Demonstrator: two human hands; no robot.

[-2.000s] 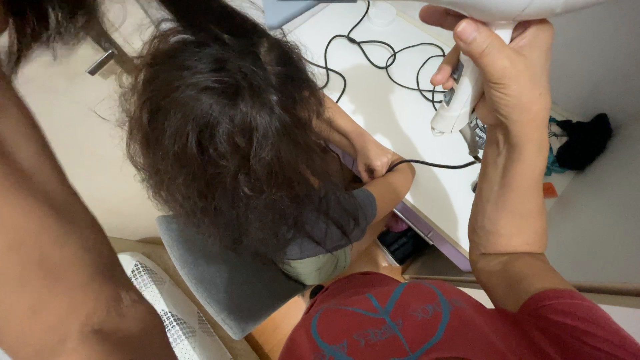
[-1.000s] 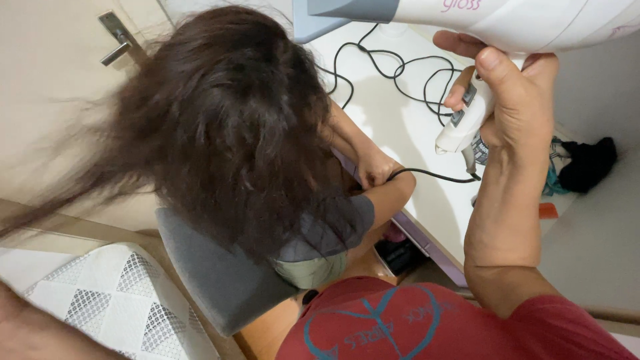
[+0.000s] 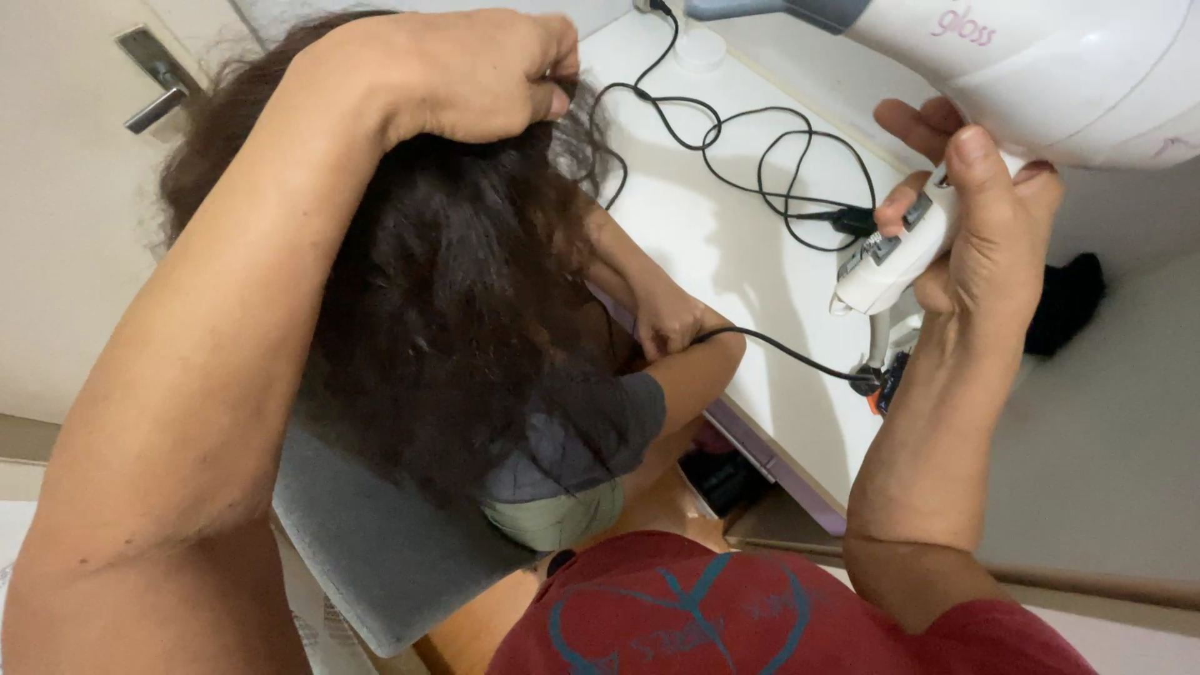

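Note:
My right hand (image 3: 984, 216) grips the handle of a white hair dryer (image 3: 1059, 75), whose grey nozzle points left at the top of the view. My left hand (image 3: 469, 75) lies at the top of a seated person's long dark hair (image 3: 431, 309), its fingers bent inward; whether strands are held between them I cannot tell. The hair hangs loose over the person's back and dark sleeve. The person's hands meet near the table edge, partly hidden. A grey cord leaves the dryer handle beside a black cable (image 3: 778, 347).
A white table (image 3: 750, 253) carries a looped black cable (image 3: 712, 141) with a black connector. A dark fluffy thing (image 3: 1066, 305) lies at the right. The person sits on a grey chair (image 3: 394, 534). A door handle (image 3: 159, 84) is at upper left.
My left hand, at the lower left edge a second ago, has moved up to the top of the person's hair. Strands that streamed out to the left no longer do. My right hand still holds the dryer.

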